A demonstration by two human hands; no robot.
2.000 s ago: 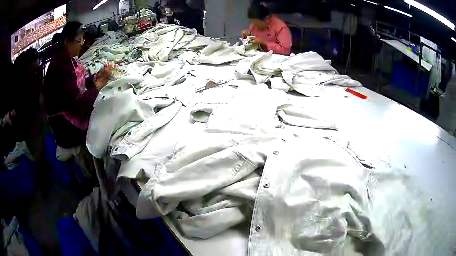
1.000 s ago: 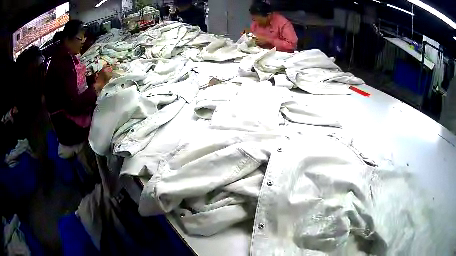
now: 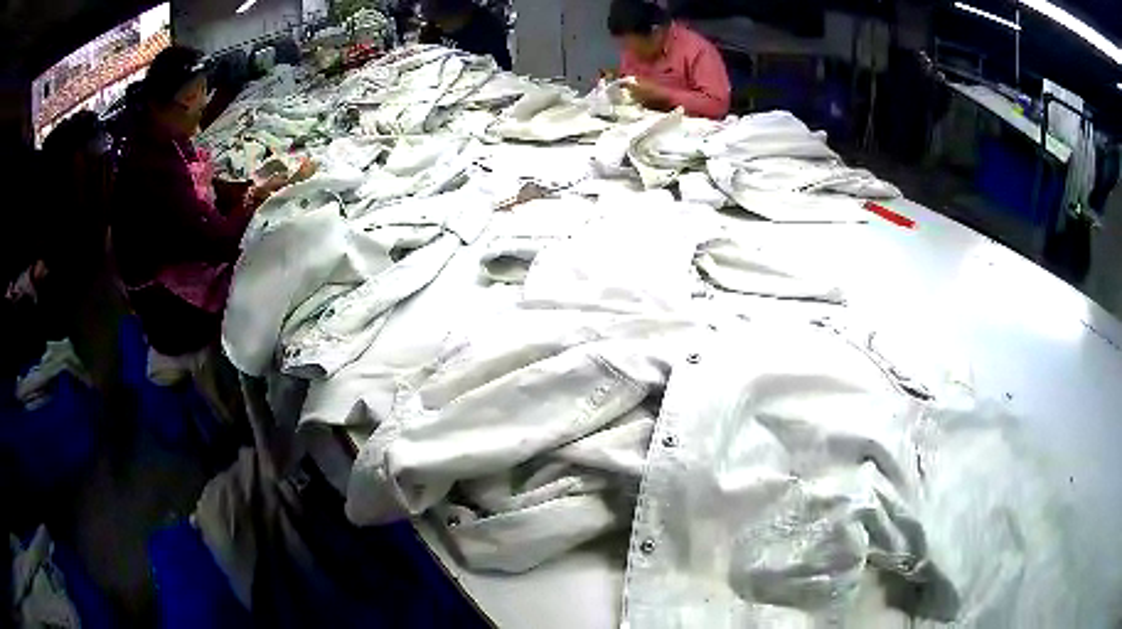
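Note:
A pale grey-white jacket (image 3: pixel 800 455) lies spread on the white table nearest me. Its front placket (image 3: pixel 658 479), with several dark metal snaps, runs down to the bottom edge of the picture. A bunched garment with a long sleeve (image 3: pixel 517 424) lies against it on the left, near the table's edge. Neither my left hand nor my right hand shows in the picture. The lower end of the jacket is cut off by the frame.
The garment pile (image 3: pixel 418 92) covers the left and far side of the table (image 3: pixel 1021 307). A red item (image 3: pixel 891 215) lies at the right. One person (image 3: pixel 185 221) stands at the left, another (image 3: pixel 677 68) works at the far side. Blue bins (image 3: pixel 185 565) stand below the left edge.
The view has shifted slightly, so the table and garments sit a little differently in the picture. The person at the left has moved their hands and head. The near jacket looks unchanged.

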